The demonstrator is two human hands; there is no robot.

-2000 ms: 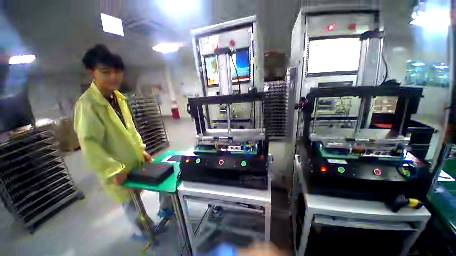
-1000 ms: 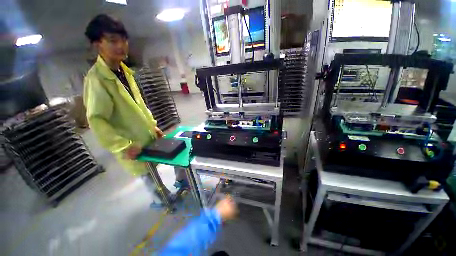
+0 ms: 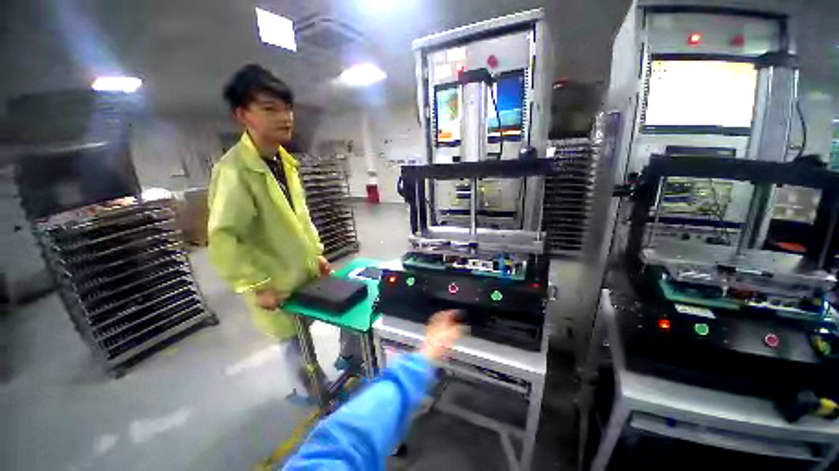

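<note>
My left hand [image 3: 444, 335], bare and blurred in a blue sleeve, reaches up from the bottom edge. It shows in front of the lower front of the middle test fixture [image 3: 460, 304]; I cannot tell whether it touches it or how the fingers are set. The fixture has a black base with red and green lit buttons, and an upper plate on posts. A circuit board [image 3: 478, 263] lies between base and plate. My right hand is not in view.
A person in a yellow coat [image 3: 262, 221] stands at the green side table [image 3: 359, 317], by a dark block [image 3: 324, 296]. A second fixture [image 3: 727, 336] stands right, with a yellow-black tool [image 3: 811, 406]. A rack [image 3: 124, 276] stands left; cabinets [image 3: 635, 74] stand behind.
My left hand and blue sleeve have risen from the bottom edge toward the middle fixture's front. The view has shifted, so the fixtures and person appear further right.
</note>
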